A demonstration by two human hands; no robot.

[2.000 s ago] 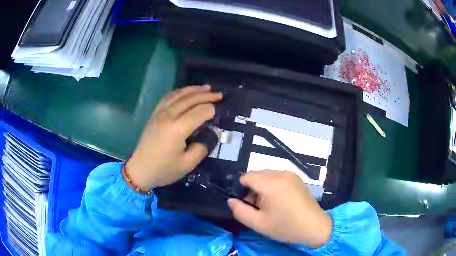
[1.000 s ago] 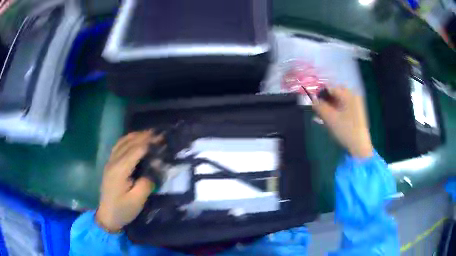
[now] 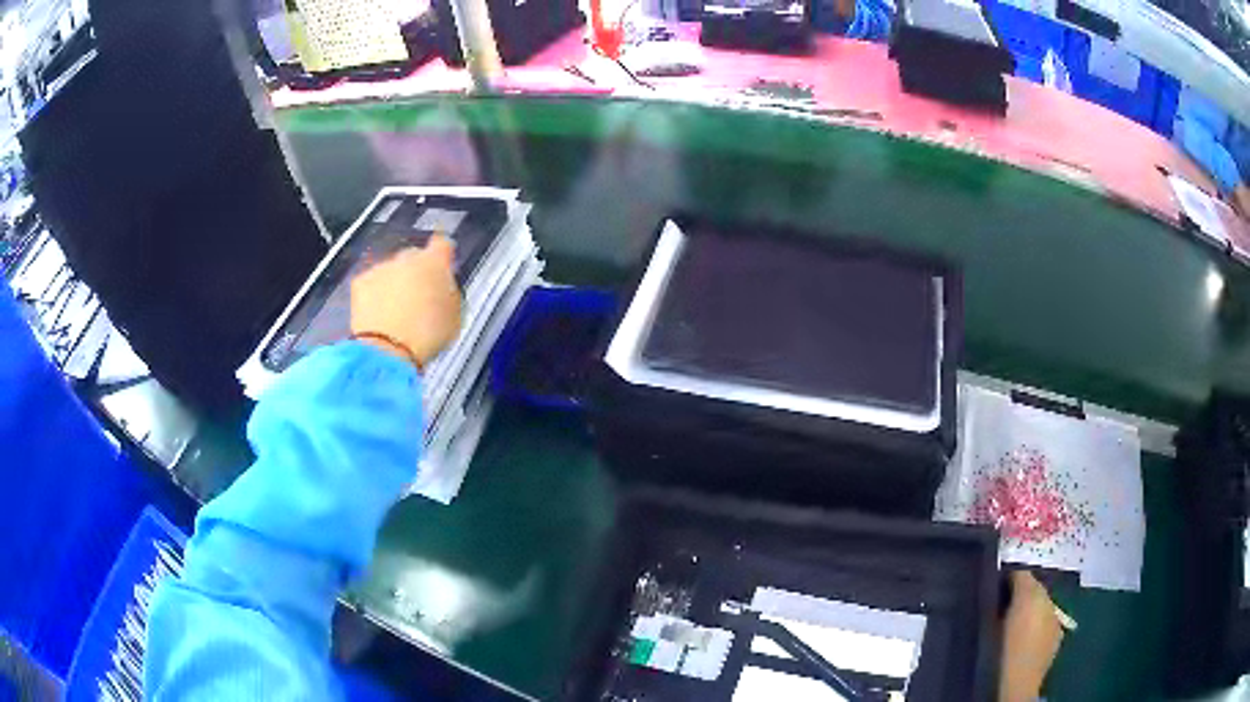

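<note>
My left hand (image 3: 409, 299) reaches over the stack of back covers at the left, its fingertips on or just above the dark top back cover (image 3: 322, 309). Whether it grips the cover cannot be told. White interleaf sheets (image 3: 473, 350) stick out from the stack. The open tablet unit, with white battery blocks (image 3: 836, 617), a dark flex cable and a small green board, lies in the black foam tray (image 3: 809, 518), cut off by the bottom edge. My right hand (image 3: 1031, 638) is at the tray's right side, partly cut off; its fingertips are hidden.
Behind the foam tray stands a black stack topped by a tray with pale lining (image 3: 633, 322). A blue bin (image 3: 542, 350) with dark contents sits beside the covers. Red specks (image 3: 1028, 497) lie on a white sheet (image 3: 1113, 528) at right. A pink-matted bench (image 3: 809, 82) is beyond.
The view has swung left and up. My left hand has gone from the open unit to the cover stack. My right hand has moved from the red specks to the foam tray's right side.
</note>
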